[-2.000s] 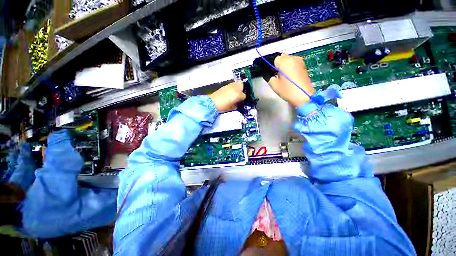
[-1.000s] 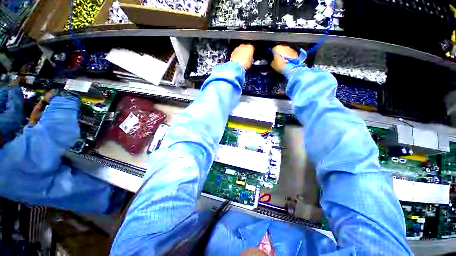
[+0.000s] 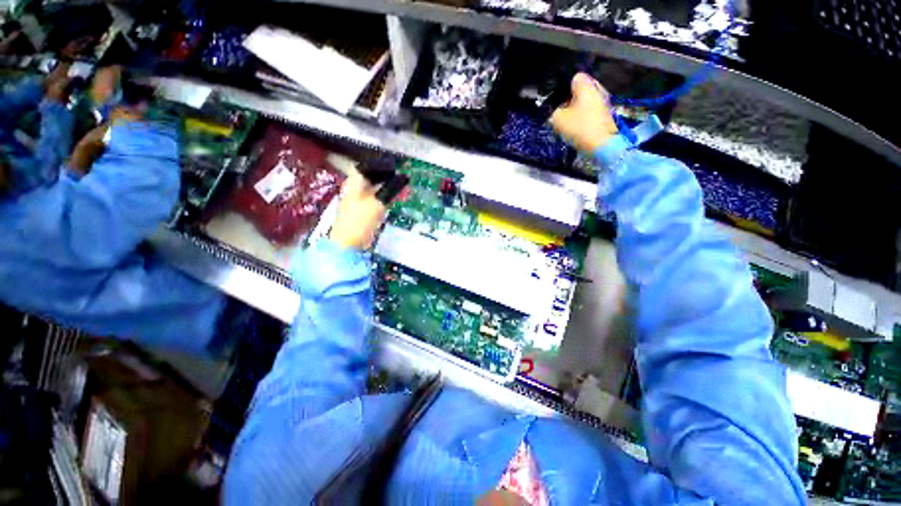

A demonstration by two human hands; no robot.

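A green circuit board (image 3: 445, 311) lies in front of me, with a long white bar (image 3: 459, 272) across its middle and a white block (image 3: 524, 201) beside a yellow strip (image 3: 519, 228) at its far edge. My left hand (image 3: 358, 210) is over the board's left end, black coverings on its fingertips; whether it pinches a part is hidden. My right hand (image 3: 585, 114), with a blue wristband and cord, is raised at the shelf bins over blue components (image 3: 533, 136). Its fingertips are too dark and blurred to show whether they hold anything.
A red bag (image 3: 282, 188) with a white label lies left of the board. Bins of silver-grey parts (image 3: 459, 74) stand on the shelf. More boards (image 3: 830, 351) lie at right. Another person's blue sleeves (image 3: 128, 198) are at left.
My left hand has come down from the bins to the board's left end. My right hand remains at the bins. The view has shifted, and earlier both hands were over the boards.
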